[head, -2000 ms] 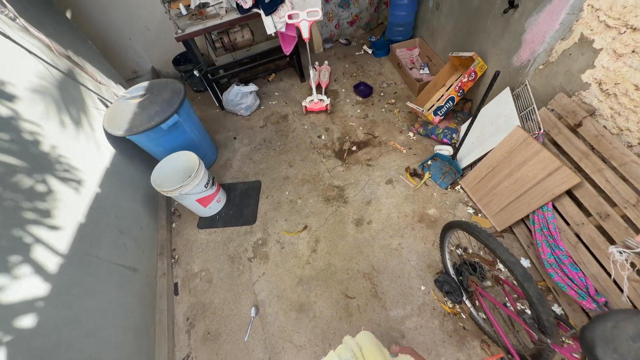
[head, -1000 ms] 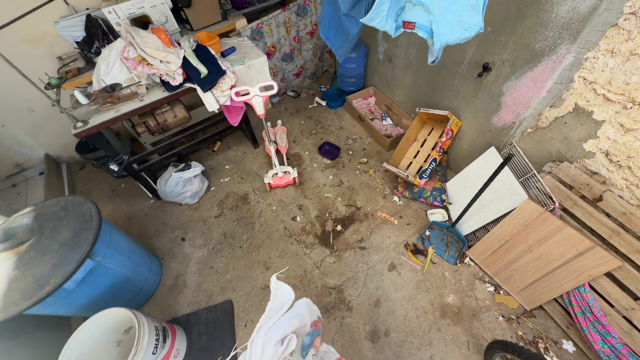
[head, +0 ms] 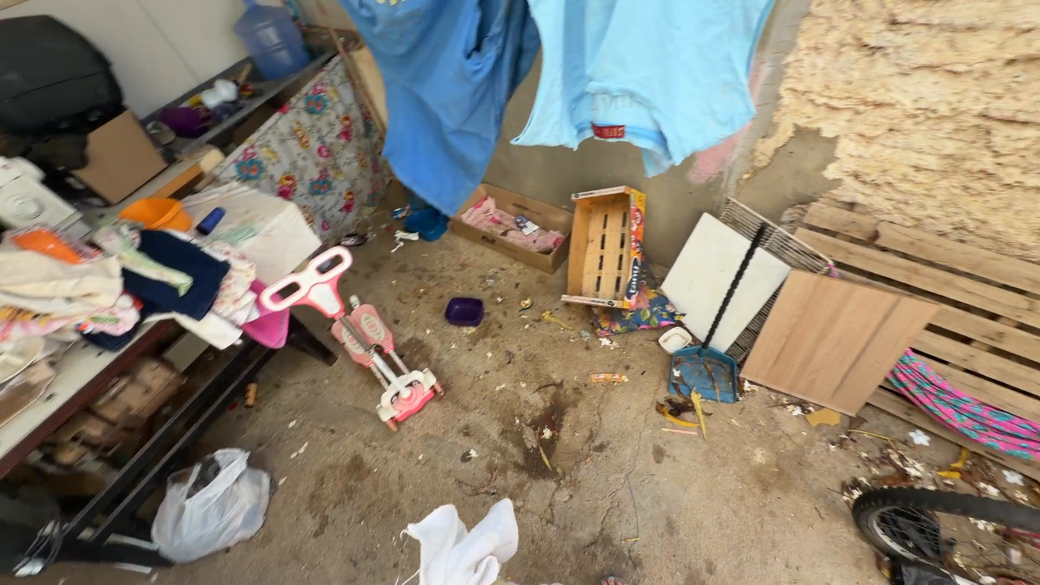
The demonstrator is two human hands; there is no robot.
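Note:
A white cloth [head: 465, 540] stands out at the bottom middle edge of the head view, over the concrete floor. Whatever holds it is hidden below the frame; neither of my hands can be made out. Above, a blue garment [head: 455, 81] and a light blue garment [head: 642, 65] with a red tag hang down from the top edge. On the left, a heap of clothes [head: 171, 276] lies on a table. A pink and white toy scooter [head: 374, 349] stands on the floor beside that table.
A white plastic bag [head: 213, 505] lies by the table leg. Farther back are a purple bowl [head: 464, 311], a cardboard box [head: 512, 227] and a wooden crate [head: 603, 248]. A blue dustpan [head: 704, 374], boards and a pallet [head: 967, 325] are at the right, above a bicycle wheel [head: 918, 528].
The view has swung toward the table and hanging clothes. Two seconds ago a pale yellow cloth and part of a hand showed at the bottom edge; now a white cloth shows there.

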